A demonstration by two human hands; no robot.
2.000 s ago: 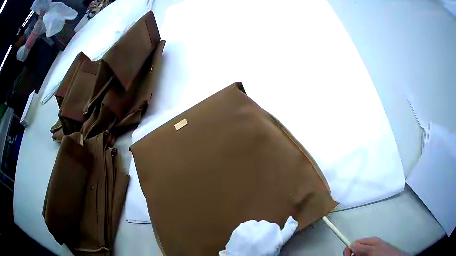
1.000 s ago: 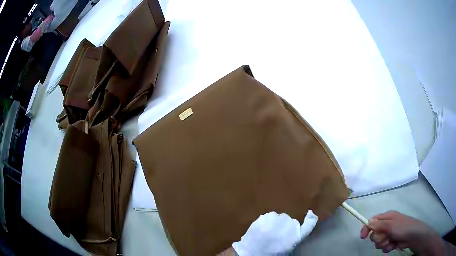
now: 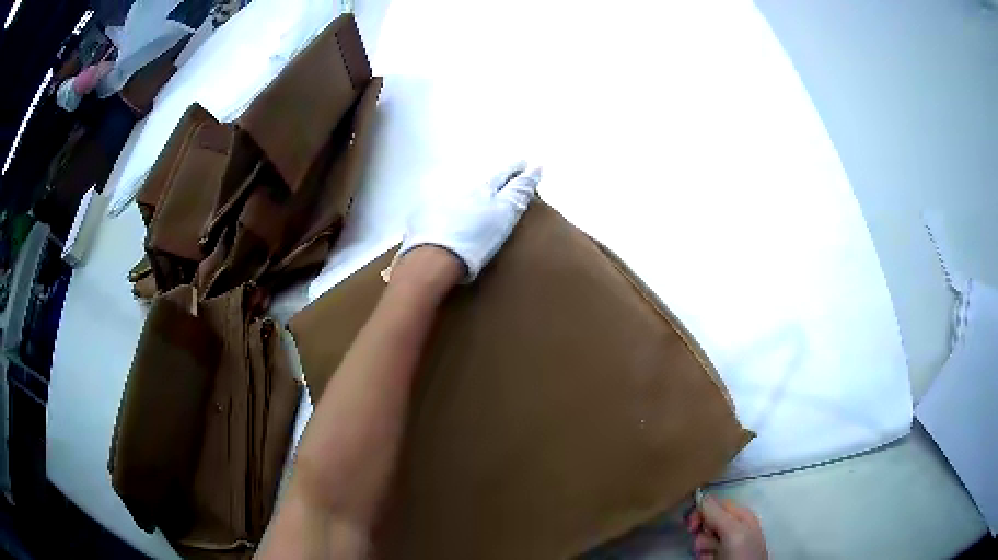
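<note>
A brown tote bag (image 3: 569, 372) lies flat on white paper, its upper edge slanting up to the right. My left hand (image 3: 465, 226), in a white glove, grips the bag's upper right corner; my forearm crosses the front and mostly hides the gold plate (image 3: 389, 268). My bare right hand (image 3: 728, 527) is closed at the lower right, just below the bag's bottom edge. A short bit of the thin pale stick (image 3: 699, 498) shows at its fingertips; the rest is hidden.
A heap of folded brown bag bodies (image 3: 257, 164) lies at the upper left, with a folded stack (image 3: 197, 421) below it. Loose white sheets (image 3: 969, 383) lie at the right edge. Part of a person (image 3: 90, 77) shows at the far upper left.
My left hand has moved from the bag's lower part up to its upper right corner. My right hand has moved left and down, and less of the stick shows.
</note>
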